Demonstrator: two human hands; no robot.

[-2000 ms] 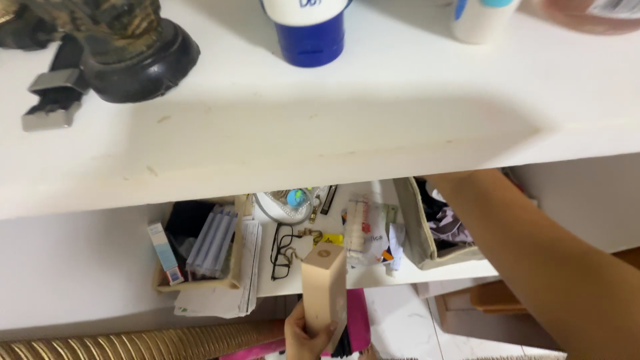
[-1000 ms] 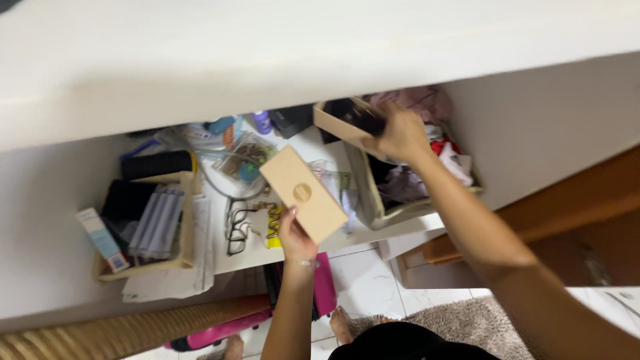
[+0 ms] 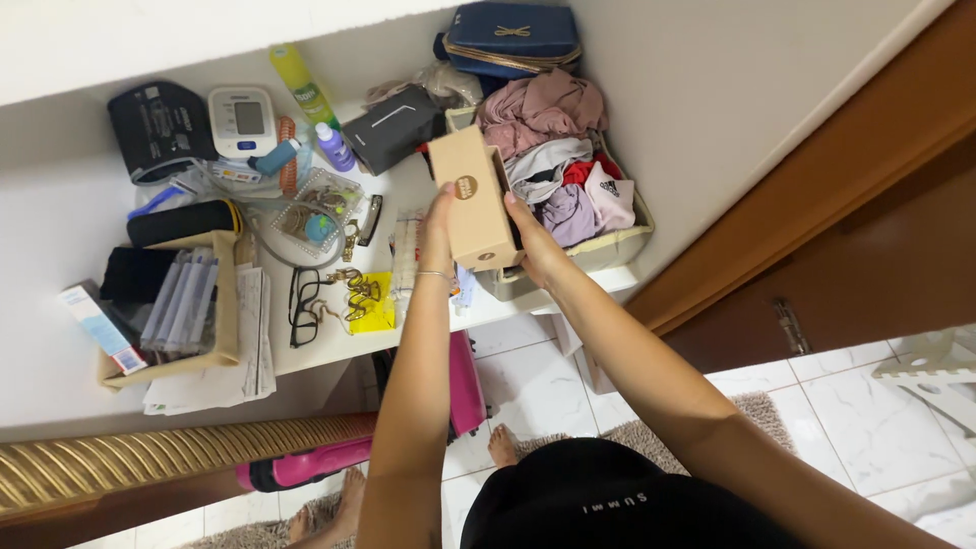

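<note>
A light brown cardboard box [image 3: 474, 202] with a round dark mark is held between both my hands above the shelf. My left hand [image 3: 438, 229] grips its left side, and my right hand [image 3: 534, 236] its right side, where a second box part or open edge partly shows. Just right of the box stands a beige fabric bin [image 3: 610, 248] with folded and crumpled clothes [image 3: 568, 179]. Behind the box lies a dark grey box [image 3: 393, 130]. Black-framed eyeglasses [image 3: 304, 306] and gold-coloured jewellery [image 3: 358, 293] on a yellow packet [image 3: 375, 309] lie to the left.
A blood pressure monitor [image 3: 242, 122], its cuff [image 3: 162, 131], a yellow-green bottle [image 3: 303, 85] and a blue pouch [image 3: 512, 38] stand at the back. At left are papers [image 3: 255, 343] and a small beige bin [image 3: 229, 305]. The upper shelf edge [image 3: 229, 46] overhangs; a wooden door [image 3: 839, 244] is at right.
A second ago the box lid was in my left hand and an open box with dark contents in my right; now the two are together between both hands. The view has shifted a lot.
</note>
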